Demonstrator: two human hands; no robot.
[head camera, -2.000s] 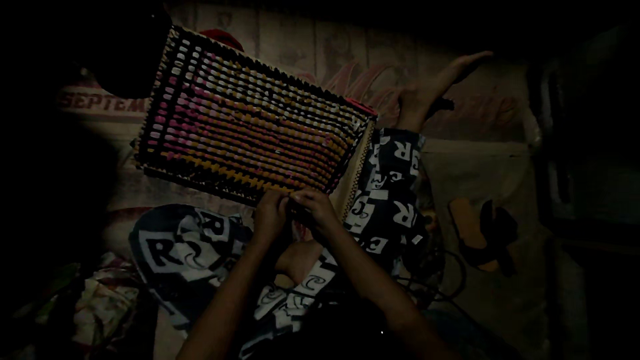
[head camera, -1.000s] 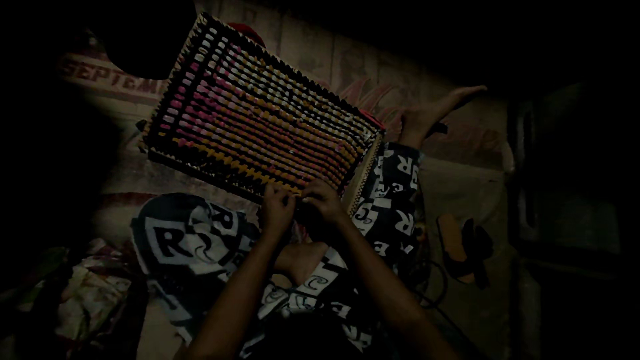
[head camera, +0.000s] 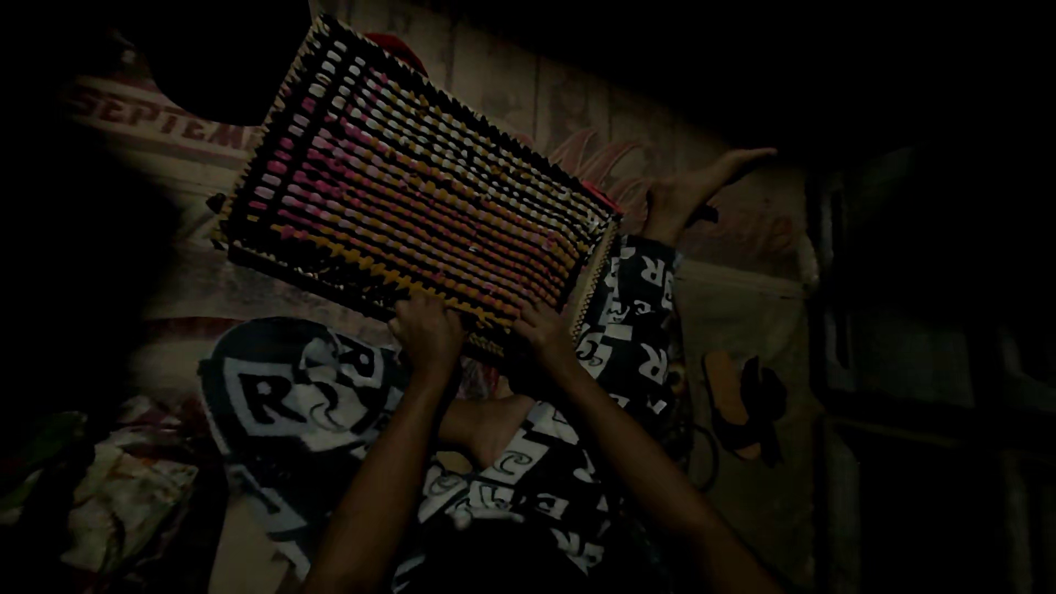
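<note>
A rectangular frame strung with woven fabric strips (head camera: 429, 181) in black, pink, white and yellow leans over my lap, its rim lined with small teeth or nails. At its near edge my left hand (head camera: 427, 330) rests on the dark border with fingers bent. My right hand (head camera: 544, 334) touches the same edge near the right corner, its fingers curled against the weave. Whether either hand pinches a strip cannot be told in this dim light. Below the edge, between my hands, hangs some dark and reddish material.
My legs in patterned trousers (head camera: 635, 330) lie folded under the frame, with a bare foot (head camera: 693, 190) beyond it. A sandal (head camera: 730, 404) lies at the right, beside a cable. Crumpled cloth or plastic (head camera: 132, 495) is at the lower left. A printed sheet (head camera: 561, 91) covers the floor.
My hands, close together in the earlier frames, are now wider apart along the near edge of the frame.
</note>
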